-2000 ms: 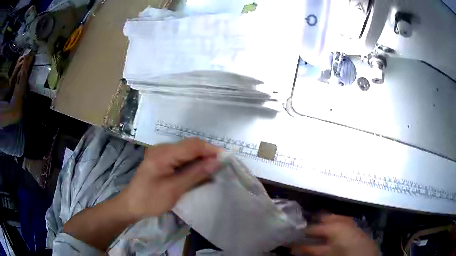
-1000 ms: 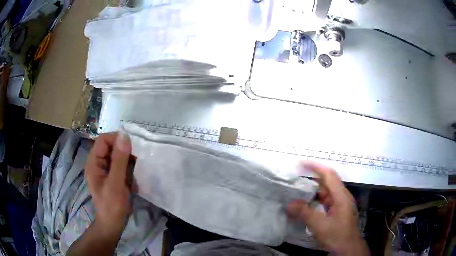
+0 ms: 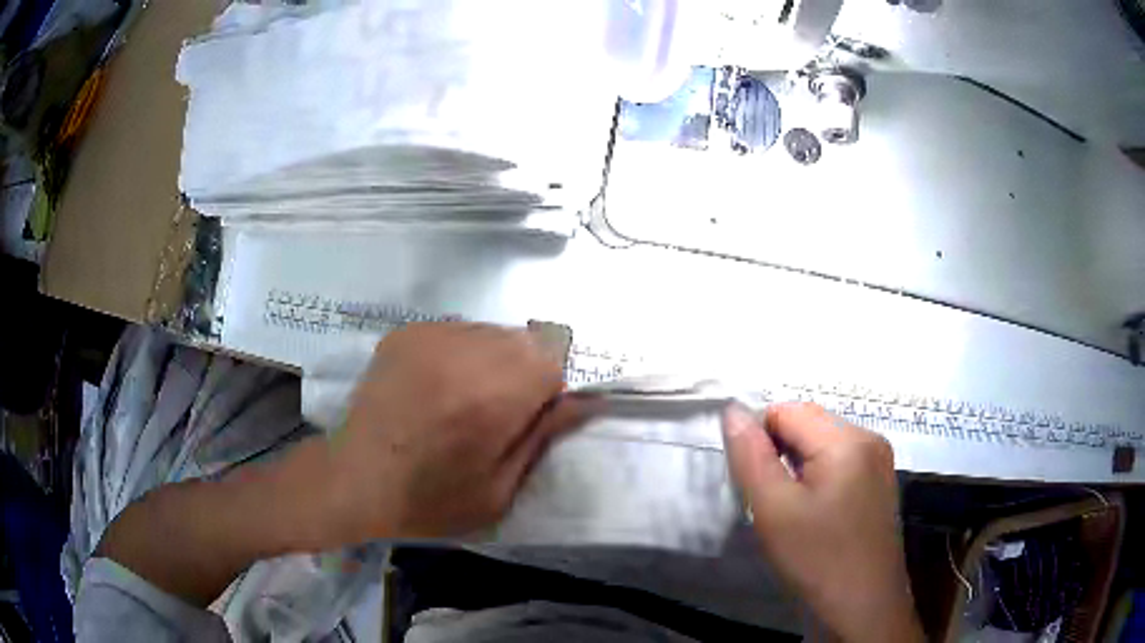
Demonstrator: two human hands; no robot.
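An off-white folded cloth piece lies over the table's front edge, its upper edge raised in a narrow fold. My left hand is closed on the piece, its fingers on the fold's left part; its fingertips are partly hidden. My right hand pinches the fold's right end between thumb and fingers. A stack of similar off-white pieces lies behind my left hand, its layered edges facing me. The numbered scale runs along the table front, with a tan tab partly behind my left hand.
The sewing machine's presser foot area is at upper centre-right under glare. A brown cardboard sheet with shiny taped edges lies left. A crumpled grey-white garment heap hangs below left. Orange scissor handles show far left. A brown-rimmed container is below right.
The piece was loose and slanted in my hands, then spread between them. Now my left hand has moved right along it, nearer my right hand, and a narrow fold is pinched at its upper edge.
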